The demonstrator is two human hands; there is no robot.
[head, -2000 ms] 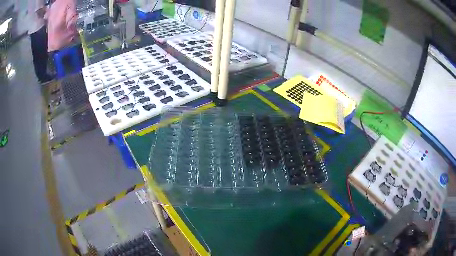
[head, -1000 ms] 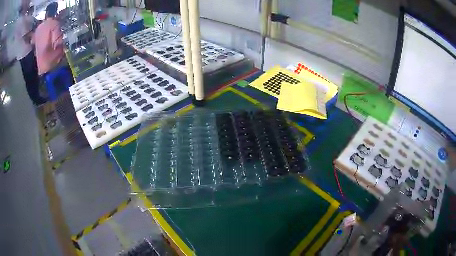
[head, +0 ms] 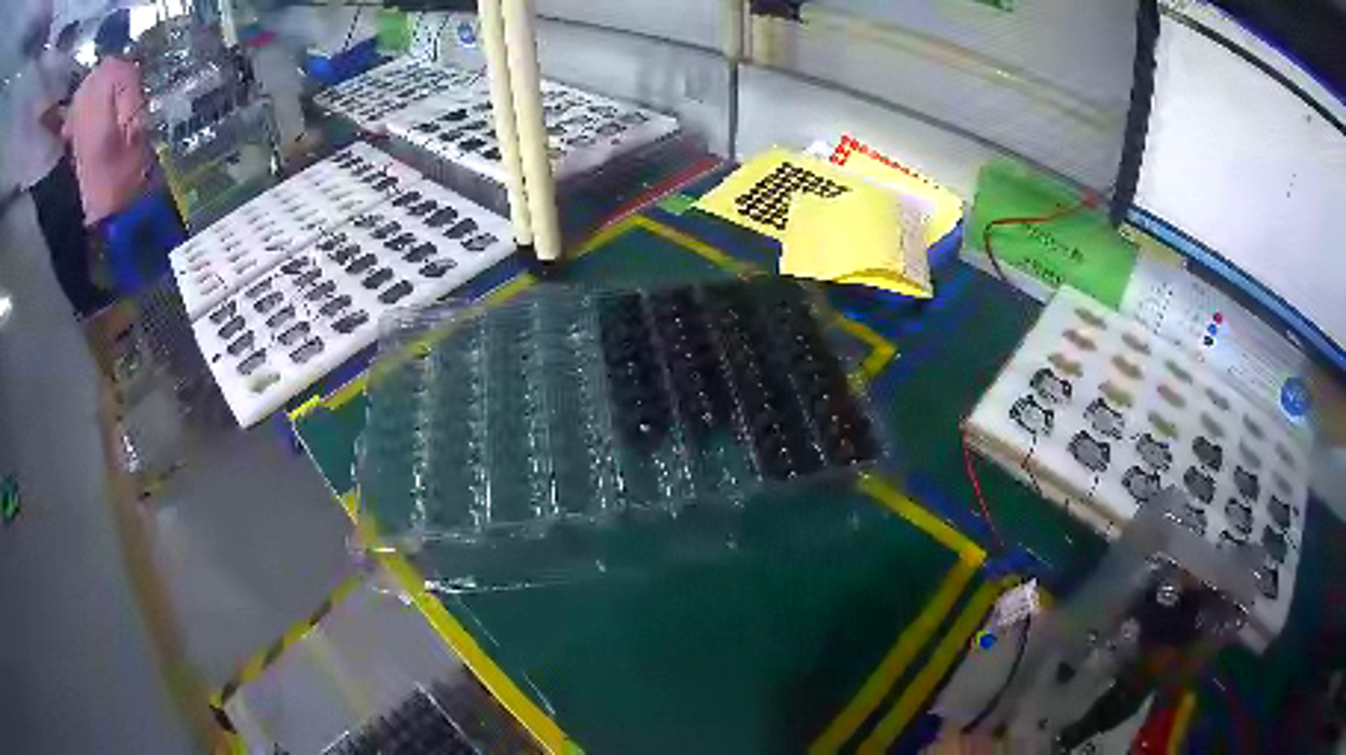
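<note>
Neither of my hands is in view. A clear blister tray (head: 546,428) lies on the green mat (head: 635,634) in front of me. Its right part holds rows of black parts (head: 738,376), and its left pockets show no black parts. At the lower right is the silver test fixture (head: 1085,627), blurred and cut off by the frame edge, with a bit of red beside it. A rear foam tray (head: 1151,435), partly filled with dark grey parts, lies behind the fixture below the monitor (head: 1247,162).
White foam trays (head: 332,273) stand at the left beyond two cream pipes (head: 520,140), with more trays (head: 532,126) behind. Yellow adhesive dot sheets (head: 856,236) lie at the back. A thin red wire (head: 974,479) loops by the rear foam tray. Two people (head: 111,140) are at the far left.
The view has turned to the right and down, so the bench things sit further left and higher. More of the fixture shows. The blister tray still lies on the mat.
</note>
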